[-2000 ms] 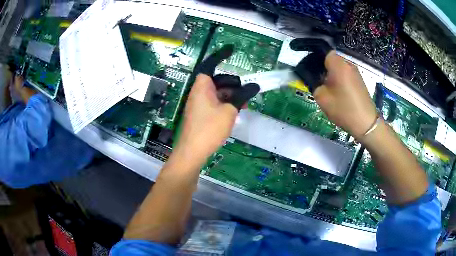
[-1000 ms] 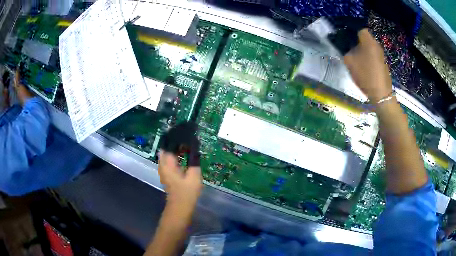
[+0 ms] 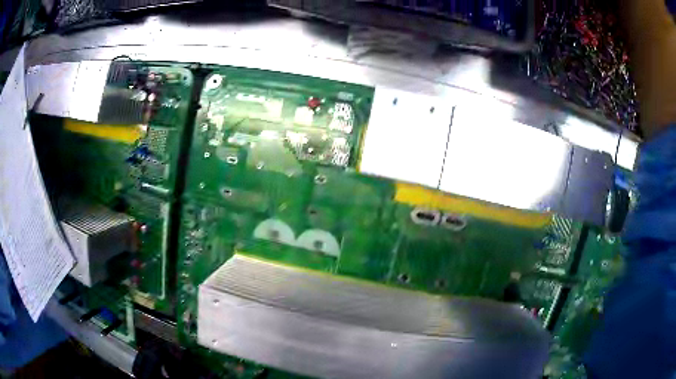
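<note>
A large green circuit board (image 3: 296, 200) fills the middle of the head view. A long finned silver heat sink (image 3: 356, 318) lies along its near part. An upper heat sink (image 3: 504, 155) with a bright sectioned top stands near its far edge, above a yellow strip (image 3: 474, 206). A printed record sheet (image 3: 26, 215) lies over the boards at the left edge. My right forearm and blue sleeve show at the right edge, but my right hand is out of the picture. My left hand cannot be made out; a small dark shape at the bottom left is unclear.
A second green board with its own heat sink (image 3: 96, 240) lies at the left, across a dark gap. A pale metal rail (image 3: 296, 48) runs along the far side. Parts bins with blue and red parts (image 3: 593, 52) stand beyond it. Blue clothing shows at the lower left.
The view has moved closer to the boards. My right hand, earlier over the bins with a pale object, has left the picture. My left hand no longer shows clearly. The sheet sits farther left.
</note>
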